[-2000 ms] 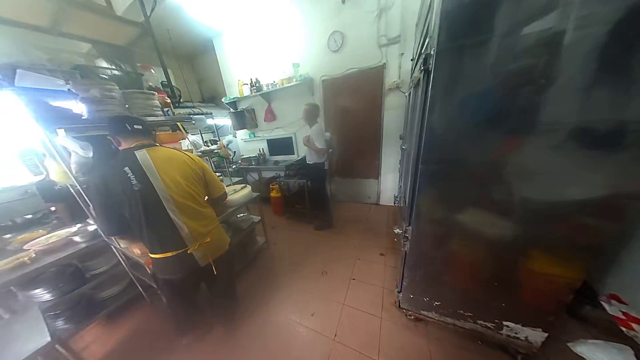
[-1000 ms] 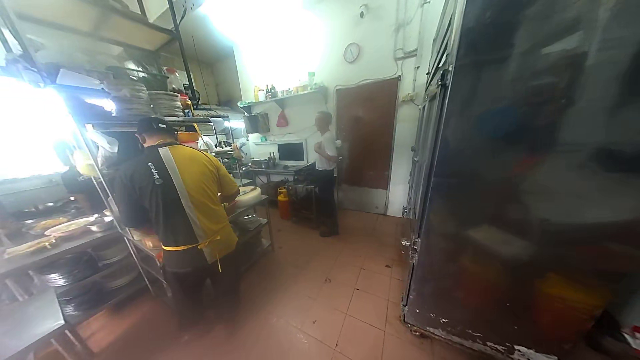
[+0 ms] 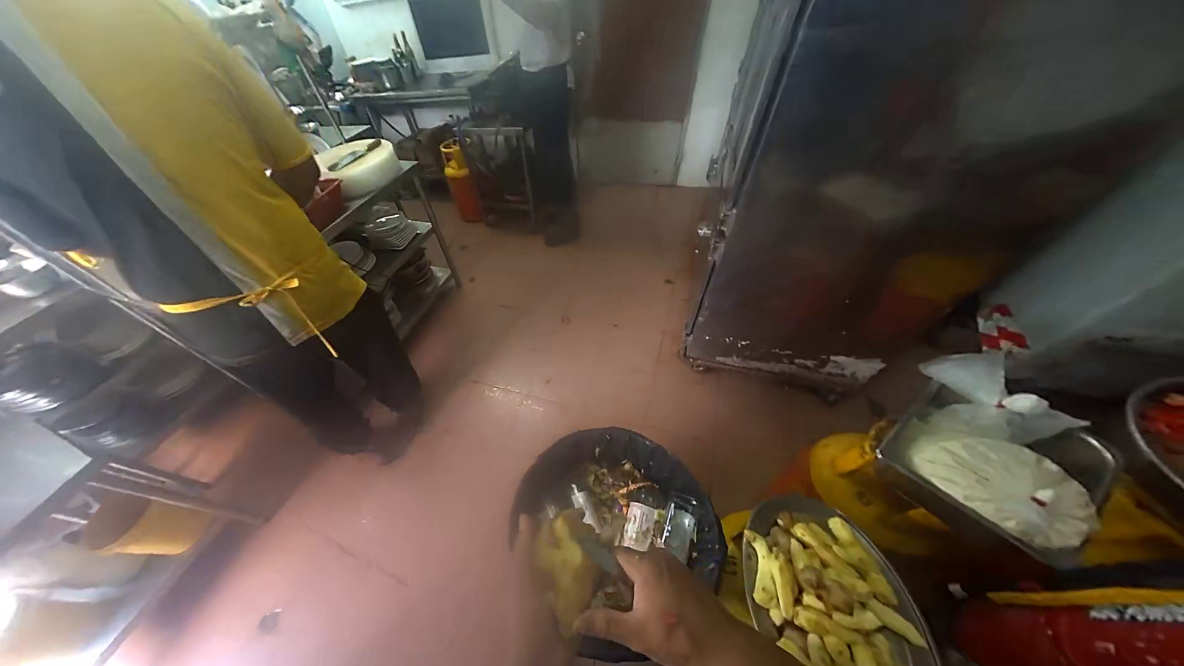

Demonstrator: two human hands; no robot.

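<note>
My right hand (image 3: 661,601) reaches in from the lower right, its thumb and fingers closed around the dark-edged side of a blurred yellowish-brown thing (image 3: 566,566), whose kind cannot be told. Both are over a round bin with a black liner (image 3: 527,472), which holds food scraps, a labelled package and clear plastic. No left hand can be made out. Just right of my right hand, an oval metal dish (image 3: 754,518) holds many long, pale yellow food pieces (image 3: 814,573). Blur hides whether my hand touches anything in the bin.
A person in a yellow and black shirt (image 3: 231,166) stands at left beside metal shelving (image 3: 439,231). Another person (image 3: 550,102) stands farther back. A large metal cabinet (image 3: 832,185) is at right; a metal tray (image 3: 1105,453) with a white bag is below it.
The view has tilted sharply down. My right hand, the bin and the oval dish have come into view.
</note>
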